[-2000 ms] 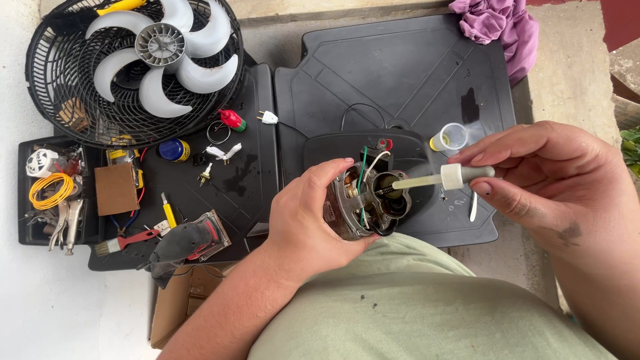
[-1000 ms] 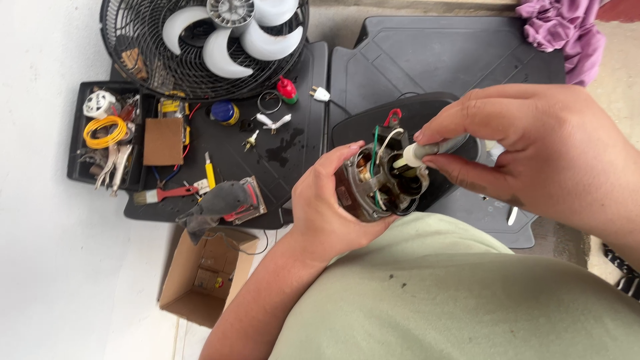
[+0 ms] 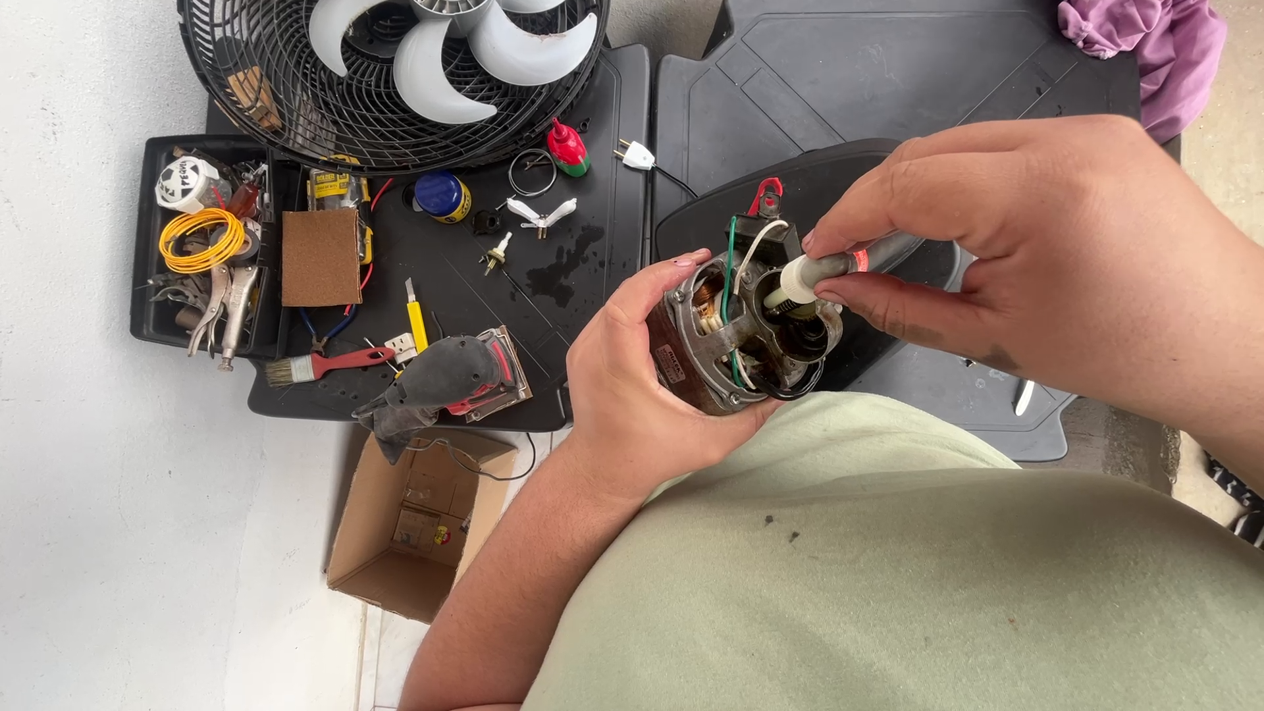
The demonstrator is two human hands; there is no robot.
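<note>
My left hand (image 3: 632, 395) grips a fan's electric motor (image 3: 726, 360) from its left side, in front of my shirt. Copper windings show through the housing, and green and white wires loop over it. My right hand (image 3: 968, 227) holds a dropper (image 3: 815, 274) by its grey rubber bulb, fingers near the white collar. The dropper's tube reaches into the round dark opening on the motor's right side; its tip is hidden inside. Behind the motor lies a black plastic fan base (image 3: 859, 168), partly covered by my right hand.
A black fan grille (image 3: 286, 128) with white blades (image 3: 430, 74) stands at the back left. A toolbox (image 3: 148, 316), paintbrush (image 3: 316, 365), yellow cutter (image 3: 417, 321), sander (image 3: 444, 375), blue-lidded jar (image 3: 441, 196) and white plug (image 3: 637, 155) lie left. A cardboard box (image 3: 380, 563) sits below; purple cloth (image 3: 1175, 69) lies back right.
My right hand has moved in toward the motor, and the dropper's tube, largely visible two seconds ago, is now mostly inside the opening. My left hand keeps its hold. The view has shifted.
</note>
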